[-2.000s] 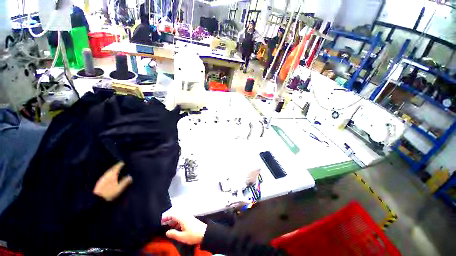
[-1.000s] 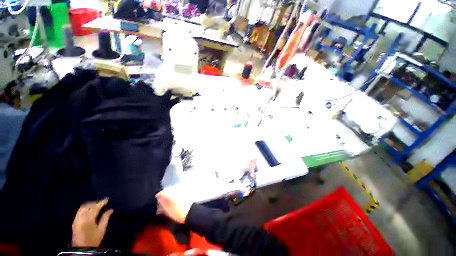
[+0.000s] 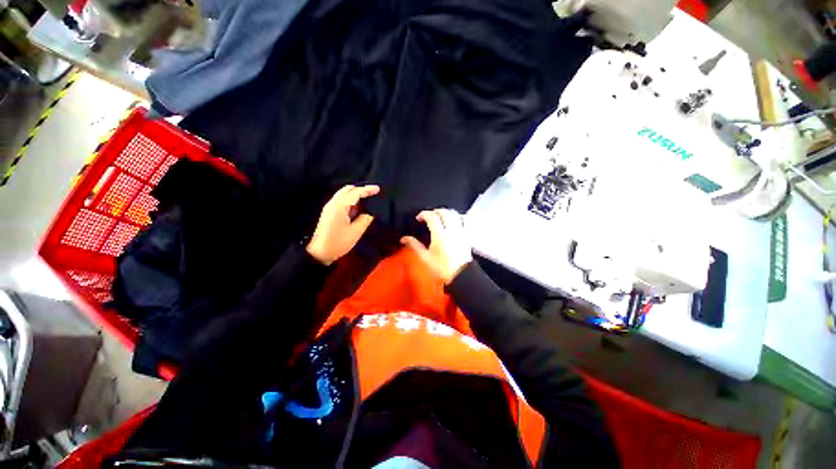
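Observation:
A large black garment (image 3: pixel 440 110) is spread from the table down to my lap, left of the white sewing machine (image 3: pixel 632 174). My left hand (image 3: pixel 341 224) lies at the garment's near edge with thumb and fingers bent; whether cloth is between them is unclear. My right hand (image 3: pixel 442 243) is at the same edge, close to the machine table's corner, thumb and index finger around a bit of the edge. The two hands are a short way apart. The dark cloth hides what is beneath the fingers.
A red basket (image 3: pixel 81 266) with dark cloth stands at left, a second red basket (image 3: pixel 678 430) at lower right. Grey-blue cloth (image 3: pixel 215 64) lies at upper left. Wires (image 3: pixel 605 321) and a dark panel (image 3: pixel 710 287) are at the machine's right. My orange apron (image 3: pixel 417 357) covers my lap.
The view has tilted down to my lap, and the left basket has come into view. My hands are now side by side at the garment's near edge, the left one nearer the right than before.

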